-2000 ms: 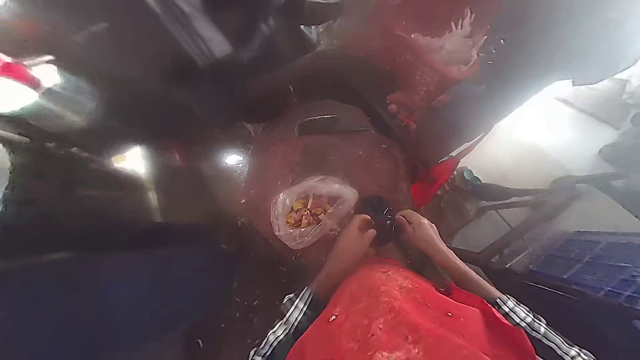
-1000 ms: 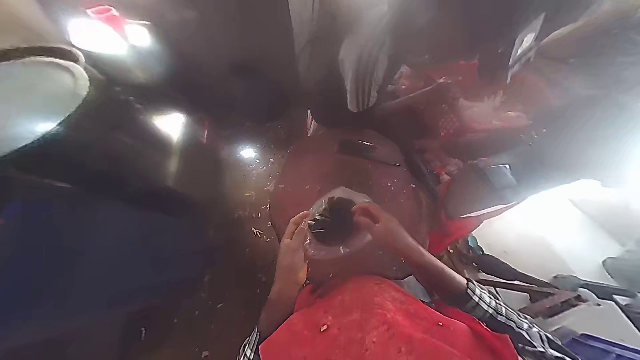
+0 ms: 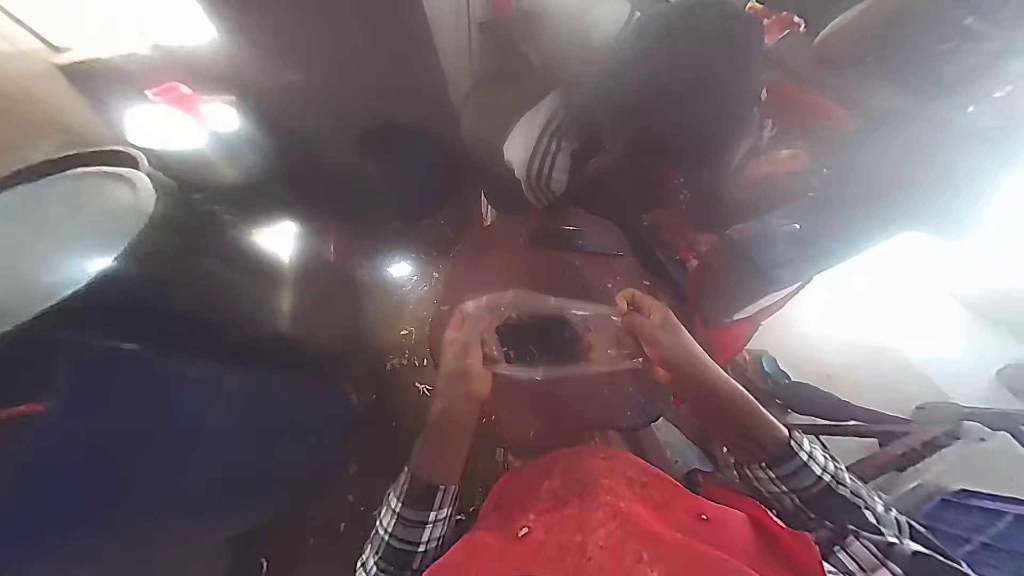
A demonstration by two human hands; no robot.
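Observation:
A clear plastic bag [image 3: 528,302] is stretched wide at its mouth over a reddish-brown round surface [image 3: 552,416]. My left hand [image 3: 466,352] grips the bag's left edge, seen blurred through the plastic. My right hand [image 3: 644,320] pinches the rim at its right end between thumb and fingers. Inside the bag lies a black item [image 3: 540,340], whose kind I cannot tell, with some reddish-brown bits at its right side. Beyond the bag, a dark flat object [image 3: 580,238] rests on the far part of the same surface.
A red apron [image 3: 608,520] covers my lap. Across from me is another person's striped garment [image 3: 544,152]. A large pale round container [image 3: 72,240] stands at the left, and a blue crate [image 3: 976,524] at the lower right. Small scraps [image 3: 422,390] lie on the dark floor.
The black item, beside the bag two seconds ago, is now inside it. My hands have moved apart and hold the bag's mouth stretched. The view has shifted.

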